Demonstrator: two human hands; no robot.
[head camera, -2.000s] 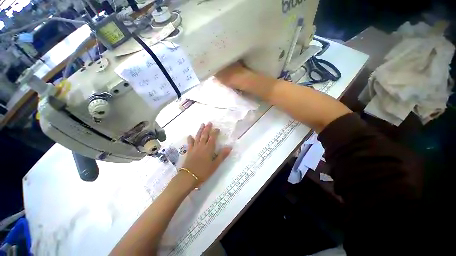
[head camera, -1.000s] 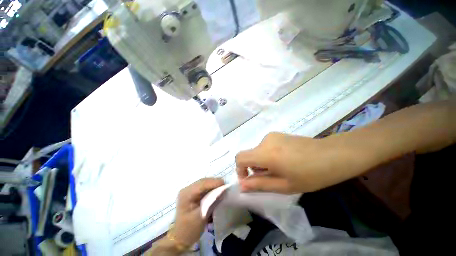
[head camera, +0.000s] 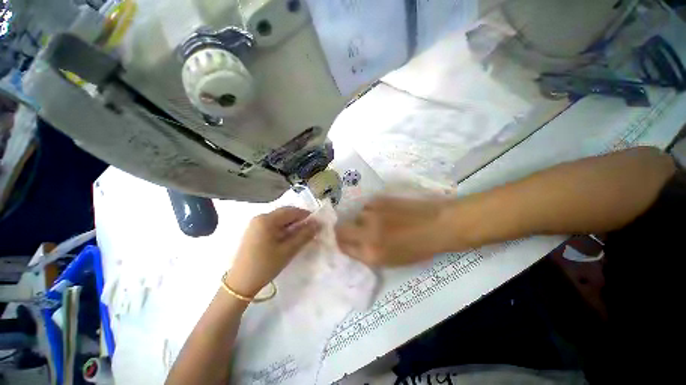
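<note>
A small white cloth piece (head camera: 342, 274) hangs from my fingers just in front of the needle area and lies down over the table ruler. My left hand (head camera: 272, 244), with a thin bracelet at the wrist, pinches its upper edge close to the presser foot. My right hand (head camera: 391, 229) is blurred and sits against the cloth's right side; its fingertips are unclear. The beige round piece (head camera: 326, 184) is just above my fingertips. The needle and presser foot are mostly hidden. More white cloth (head camera: 444, 113) lies right of the needle.
The sewing machine head (head camera: 173, 135) fills the upper left, with a ribbed white knob (head camera: 218, 79) and a dark grey lamp (head camera: 193, 213) below. Black-handled scissors (head camera: 602, 86) lie at the right. A blue basket (head camera: 105, 301) is at the table's left end. The ruler (head camera: 421, 282) runs along the front edge.
Both hands have moved up from the table's front edge to the needle area with the cloth. The view is now closer to the machine head.
</note>
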